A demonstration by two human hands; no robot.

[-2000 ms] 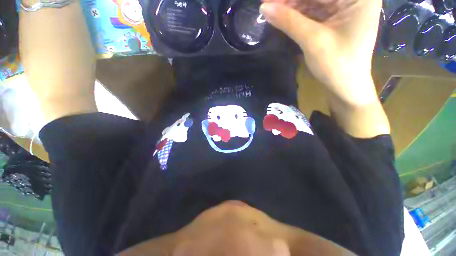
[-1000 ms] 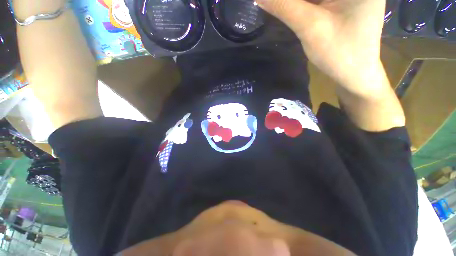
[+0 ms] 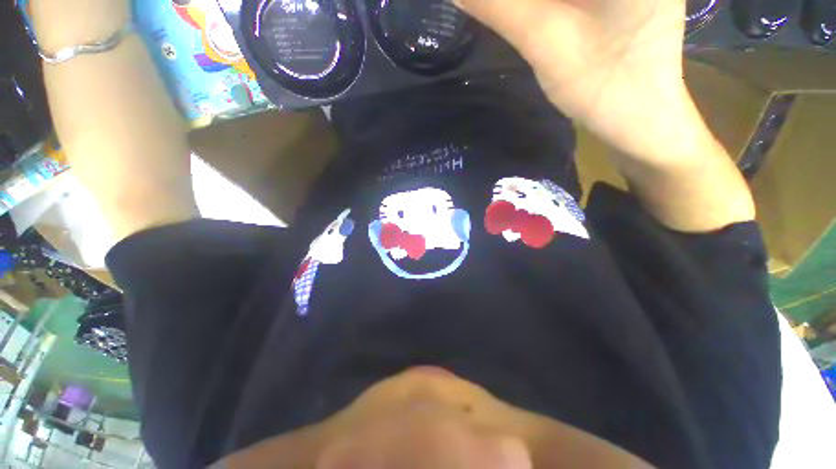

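Two glossy black round lids with fine white print, the left one (image 3: 298,46) and the right one (image 3: 420,32), sit in round pockets of a black plastic tray (image 3: 380,89) at the top edge. My right hand (image 3: 596,59) is at the top, cut off by the picture's edge. Its thumb reaches the upper rim of the right lid. Its other fingertips are out of the picture, so its grip cannot be told. My left hand is out of the picture. Only my left forearm and wrist, with a silver bracelet, show at the upper left.
A blue and orange printed cover (image 3: 203,69) lies left of the tray. More black pieces (image 3: 761,18) are at the upper right. Open brown cartons (image 3: 811,174) are at the right and below the table at left, with white paper (image 3: 225,194). A dark textured pile (image 3: 103,328) is at lower left.
The tray and lids have shifted up and left in the picture. My right hand has shifted with them, its thumb now nearer the top edge. My left forearm has moved slightly right.
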